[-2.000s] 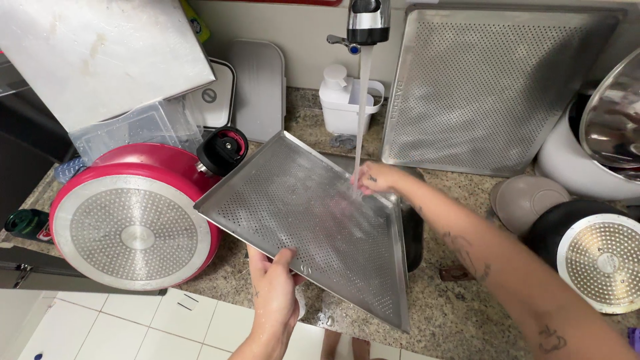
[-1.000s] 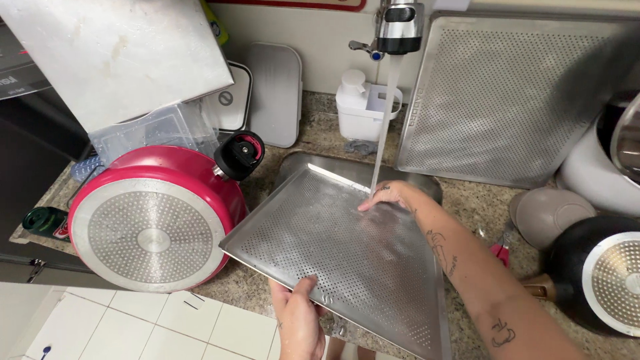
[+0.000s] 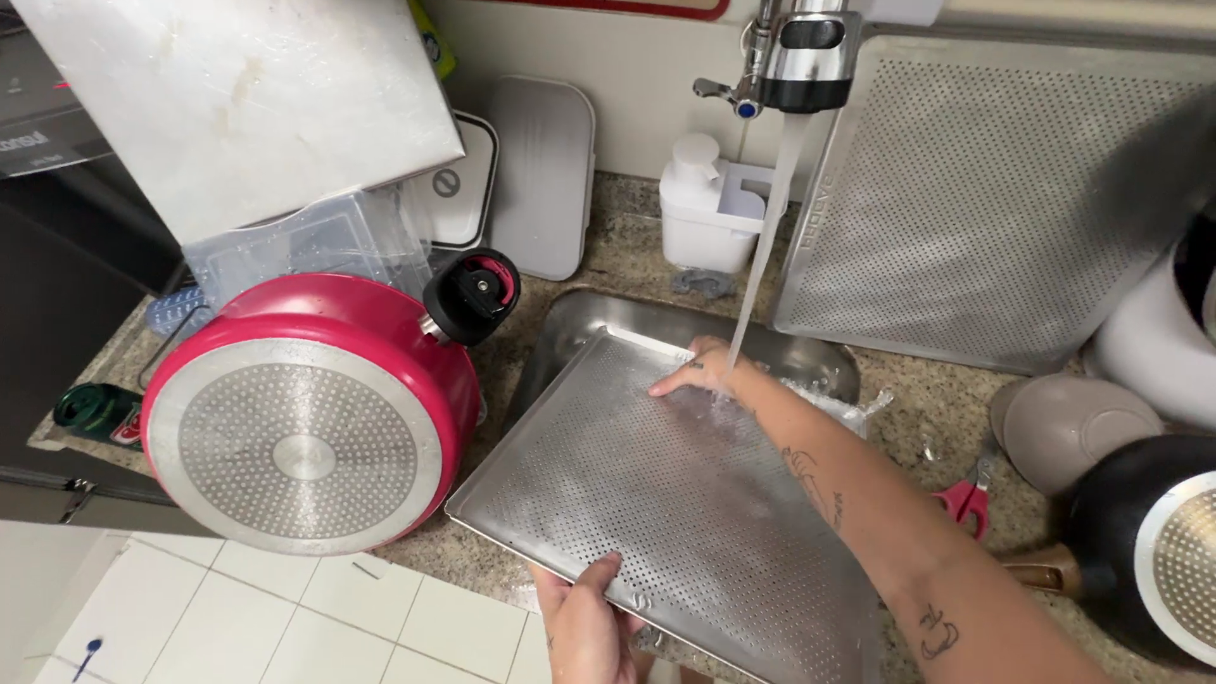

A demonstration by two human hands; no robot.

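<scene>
A perforated metal baking tray [image 3: 608,465] lies tilted over the stainless steel sink [image 3: 598,309]. My left hand [image 3: 594,617] grips its near edge, thumb on top and fingers underneath. At the far edge, my right hand [image 3: 703,366] holds the tray with the thumb on its upper face; the other fingers are mostly hidden behind the rim. Water runs from the chrome faucet [image 3: 807,62] onto the right wrist and splashes over the tray. Part of the tray's right side is hidden beneath my right forearm.
A red pan [image 3: 304,446] stands on its side at left, below a metal sheet [image 3: 256,85]. Behind the sink is a white soap dispenser [image 3: 708,214]. Another perforated tray [image 3: 978,199] leans on the wall. Pink-handled scissors [image 3: 967,503], a beige bowl [image 3: 1083,427] and a black pan [image 3: 1107,532] lie right.
My right hand has gone from lying on the tray's upper face under the water to gripping its far edge. My left hand still holds the near edge. The view has shifted somewhat.
</scene>
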